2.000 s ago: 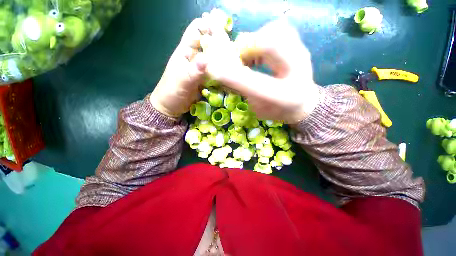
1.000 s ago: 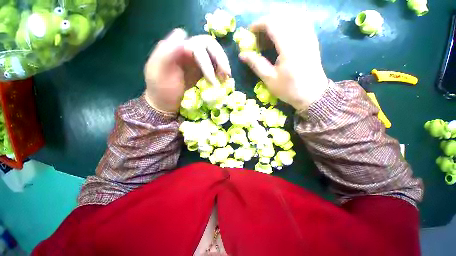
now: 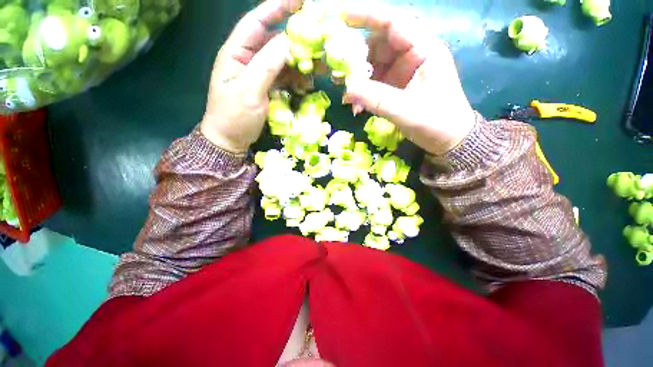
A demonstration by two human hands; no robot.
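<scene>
Lime green knobbly toy figures (image 3: 336, 193) lie in a loose pile on the dark green tabletop, several with a round open end. My left hand (image 3: 247, 79) is at the upper centre with its fingers around a green figure (image 3: 306, 36). My right hand (image 3: 412, 79) faces it, its thumb and fingers at another green figure (image 3: 347, 51). The two figures are close together or touching; glare hides their detail and whether they are joined. Both hands are bare.
A clear bag of green figures (image 3: 79, 54) is at upper left above a red-orange crate (image 3: 28, 168). Yellow-handled nippers (image 3: 562, 111) lie right, partly under my sleeve. A hollow figure part (image 3: 528, 34), a black smartphone (image 3: 641, 89) and a small figure cluster (image 3: 637, 215) are farther right.
My left hand has moved up from the pile to the figure that lay on the table at top centre. My hands are now close together, with the two figures side by side.
</scene>
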